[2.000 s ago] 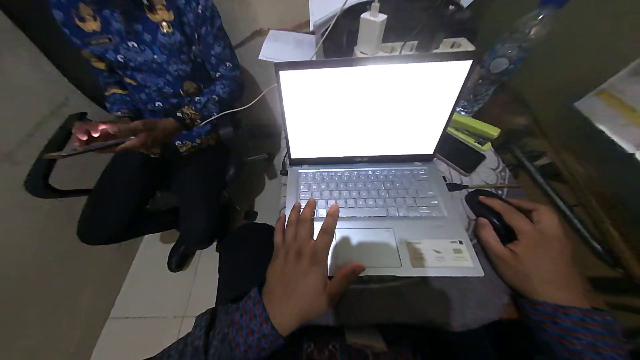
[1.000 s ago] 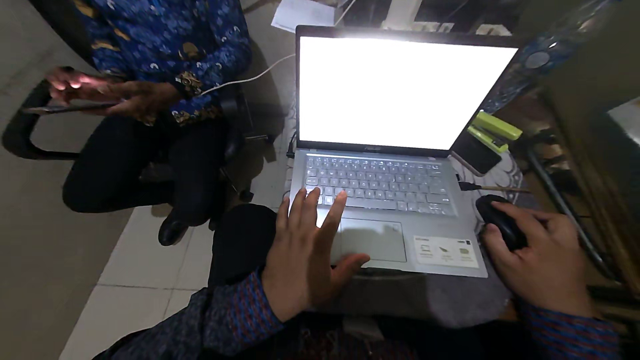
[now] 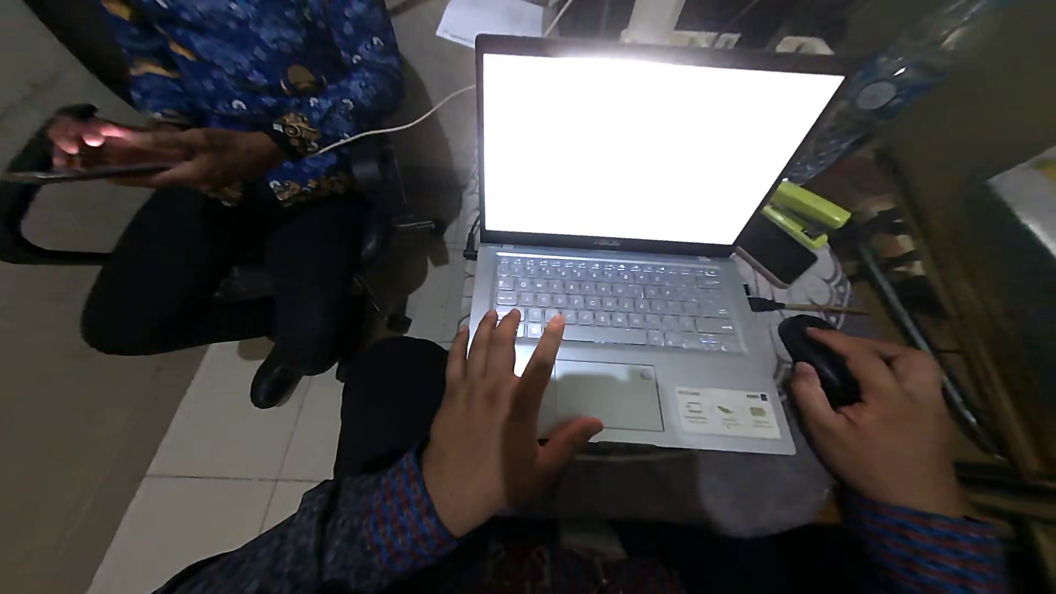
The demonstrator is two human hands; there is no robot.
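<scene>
An open silver laptop (image 3: 627,330) stands in front of me, its screen glaring plain white. My left hand (image 3: 503,412) lies spread over the lower left of the keyboard and the palm rest, fingertips at the bottom rows of keys and thumb over the touchpad (image 3: 615,396). It holds nothing. To the right of the laptop, my right hand (image 3: 883,412) is closed around a black computer mouse (image 3: 817,359), with the fingers over its right part. A black cable plug (image 3: 767,304) sits at the laptop's right edge, just above the mouse.
A dark smartphone (image 3: 778,252) and a yellow-green object (image 3: 804,210) lie right of the screen, near a clear plastic bottle (image 3: 874,95). Paper (image 3: 491,21) lies behind the laptop. At left, a seated person (image 3: 272,99) holds a device (image 3: 91,173) with a white cable (image 3: 396,128) nearby.
Both hands have stayed in about the same places, the left on the laptop and the right on the mouse. The view has shifted slightly.
</scene>
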